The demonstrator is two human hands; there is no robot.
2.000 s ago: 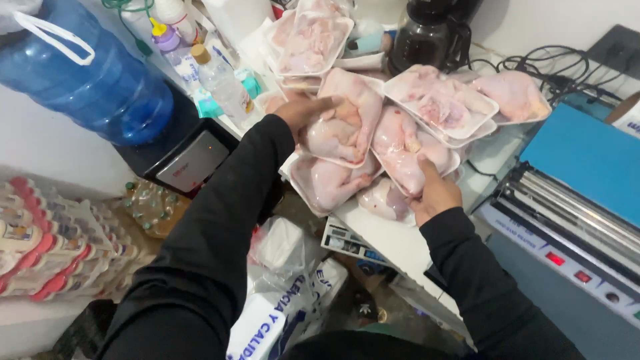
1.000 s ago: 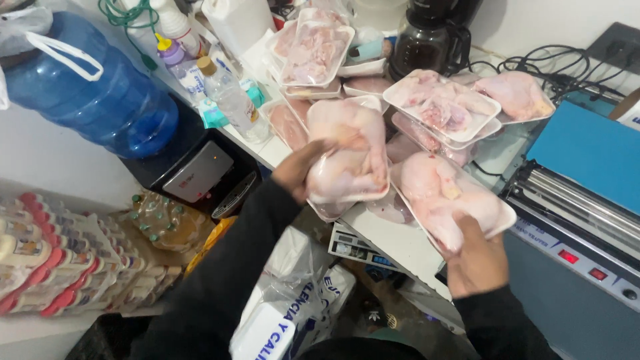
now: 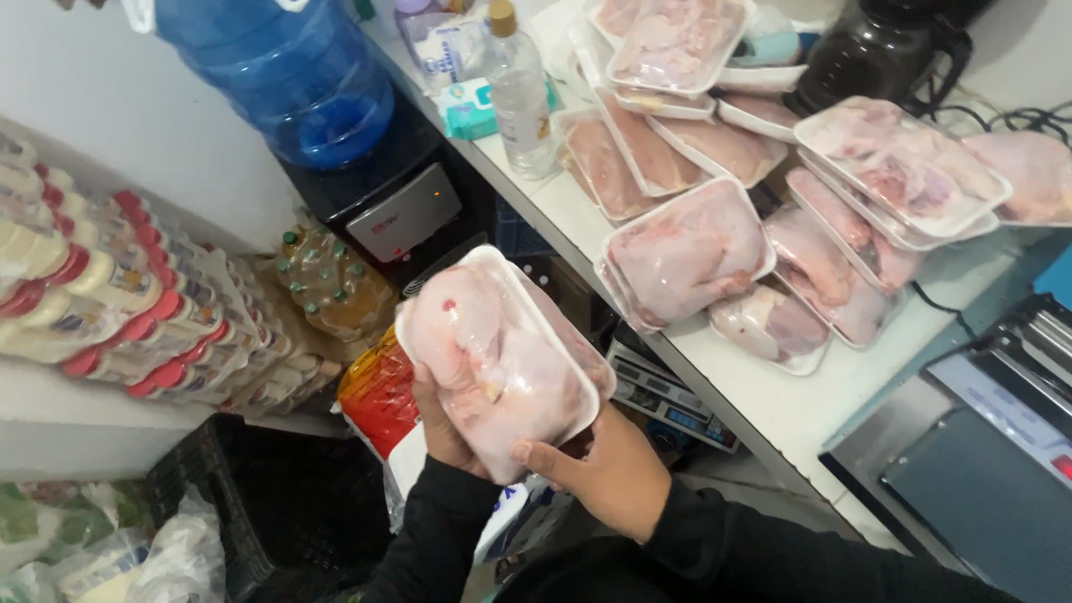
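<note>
Wrapped white foam trays of raw chicken [image 3: 507, 364], two stacked face to back, are between my hands, off the counter's left edge. My left hand [image 3: 444, 423] grips their left side. On the right, my right hand [image 3: 607, 473] holds the lower corner, its thumb over the top tray's rim. More wrapped chicken trays [image 3: 691, 251] lie on the white counter [image 3: 729, 368], some stacked, some leaning. Flat wrapped trays of chicken pieces [image 3: 670, 142] are behind them.
A film wrapping machine [image 3: 980, 469] stands at right, a coffee maker [image 3: 888, 59] at the back. Beside the counter are a water dispenser [image 3: 402, 209] with a blue jug [image 3: 285, 75], a black crate [image 3: 276, 511] on the floor and packs of bottles [image 3: 126, 293]. A clear bottle [image 3: 519, 100] stands near the counter edge.
Both hands have moved away from the counter pile, and chicken trays are now held together over the floor area. The view has swung left.
</note>
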